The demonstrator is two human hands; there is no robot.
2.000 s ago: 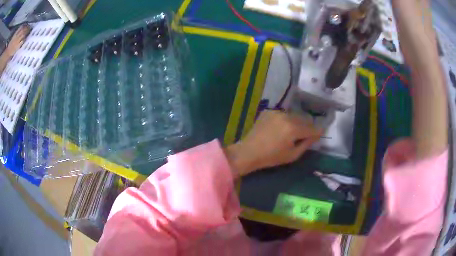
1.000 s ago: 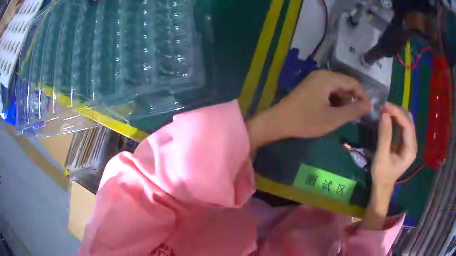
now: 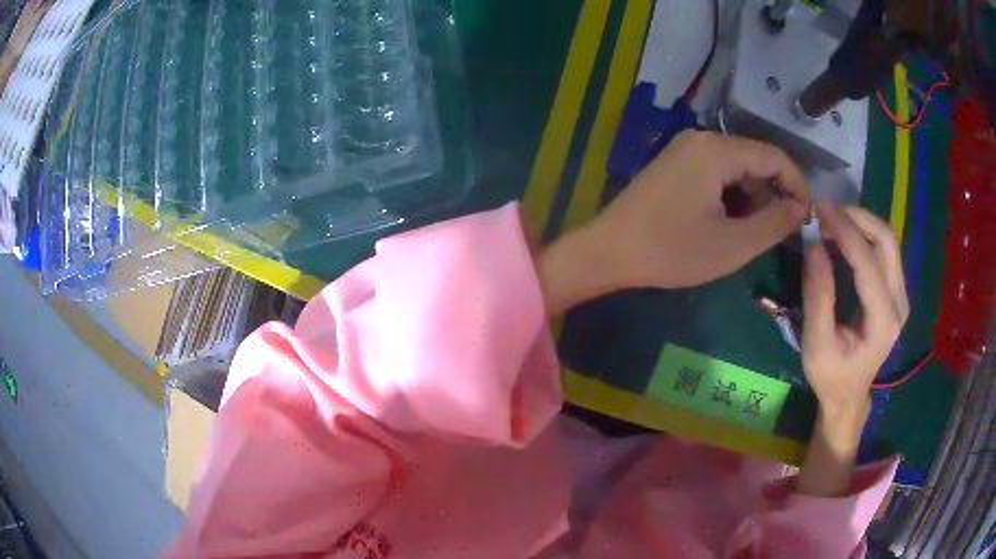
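Note:
My left hand (image 3: 699, 213) pinches a small part (image 3: 809, 212) between thumb and finger, just in front of the test fixture (image 3: 797, 76). The part is tiny and mostly hidden by fingertips. My right hand (image 3: 857, 300) comes from the right, its fingertips meeting the left ones at the part. The silver metal block sits at the top right with its dark clamp linkage (image 3: 841, 87) above. The ribbed red handle (image 3: 967, 235) stands out at the far right. Test leads with small pale tips (image 3: 781, 317) lie on the mat below the hands.
A clear blister tray (image 3: 273, 120) lies at the left. A dark blue piece (image 3: 650, 129) is beside the fixture base. A green label (image 3: 721, 387) is on the mat near the front edge. A red wire (image 3: 909, 375) runs at right. Stacked trays (image 3: 945, 491) stand at lower right.
My right arm, first raised past the fixture, has come down and its hand has joined the left at the part. The red handle has come into view at the right. The camera view has shifted.

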